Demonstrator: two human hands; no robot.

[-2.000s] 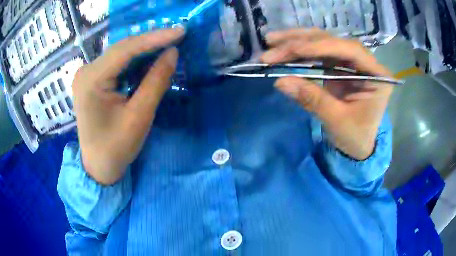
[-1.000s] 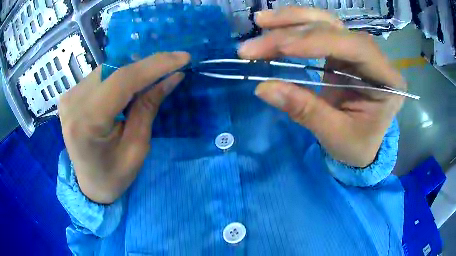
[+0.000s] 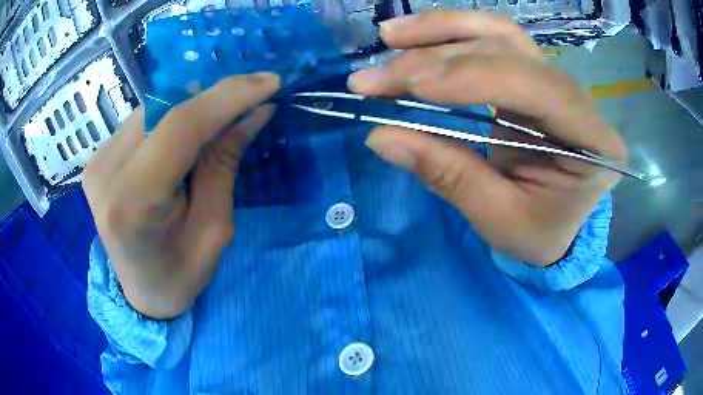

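Observation:
My left hand (image 3: 173,185) pinches the blue carrier film (image 3: 231,50) between thumb and fingers. The film is translucent, with rows of small pale spots on its upper part; a darker part hangs below my fingers over the smock. My right hand (image 3: 509,123) holds the tweezers (image 3: 455,127) between thumb and fingers, prongs spread a little. Their tips point left and lie just right of my left fingertips, at the film. A small part seems to show between the prongs near the tips, too unclear to name.
A blister tray (image 3: 127,54) with phone middle frames (image 3: 69,131) in its pockets spans the top and upper left. Blue bins stand at lower left (image 3: 46,301) and lower right (image 3: 651,308). Grey-green floor (image 3: 617,77) with a yellow line shows at right.
The film has come up and its spotted part now shows flatter above my left hand. My right hand has moved slightly left, and the tweezers' rear end has tilted down.

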